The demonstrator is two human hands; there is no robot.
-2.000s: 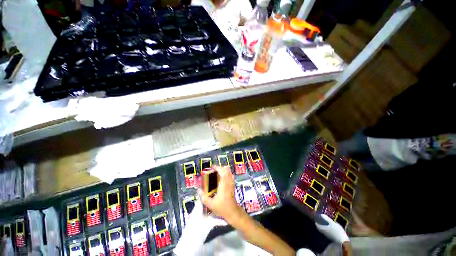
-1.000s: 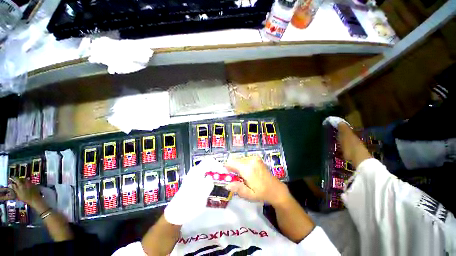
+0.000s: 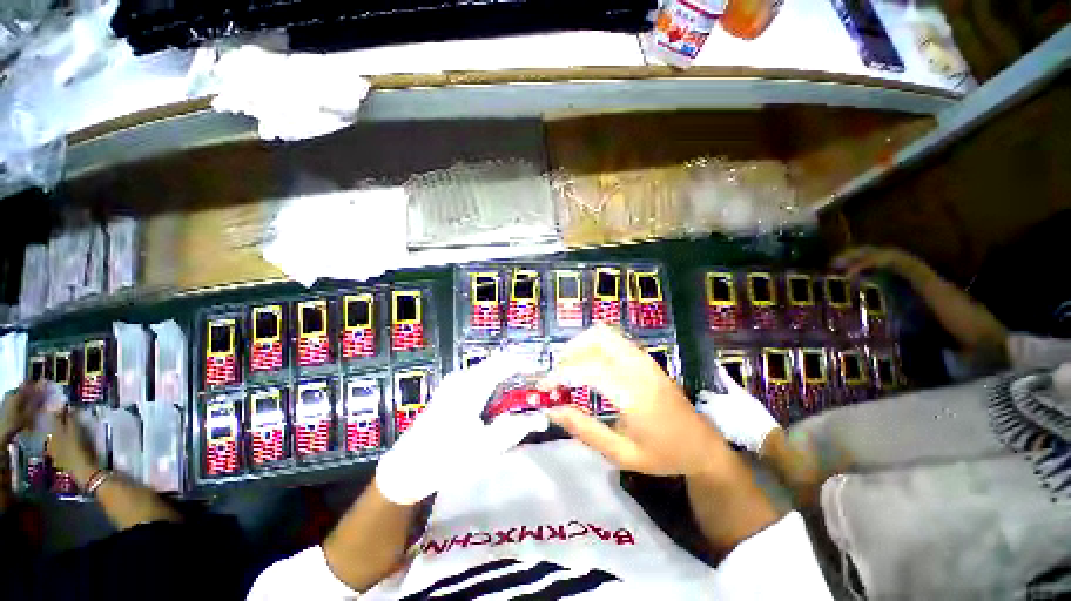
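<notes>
A red keypad phone point(image 3: 525, 400) is held in front of my chest, tilted so that mostly red shows. My left hand point(image 3: 452, 429), in a white glove, is closed around its left side. My bare right hand point(image 3: 628, 405) has its thumb and fingers on its right end. Whether the fingertips hold any small part cannot be told. A clear blister tray point(image 3: 444, 317) with two rows of phones lies just beyond my hands, its front row partly hidden by them.
Another phone tray point(image 3: 197, 399) lies to the left, with neighbour's hands point(image 3: 65, 440) beyond it. A neighbour's bare hand and gloved hand point(image 3: 740, 411) are at the right tray point(image 3: 695, 317). Stacked clear trays point(image 3: 482, 209), a white patch point(image 3: 335, 235) and bottles point(image 3: 685, 26) are behind.
The view has tipped down to my chest. The phone has turned from its dark screen side to mostly red, now between both hands. The right tray has come flat beside the middle one.
</notes>
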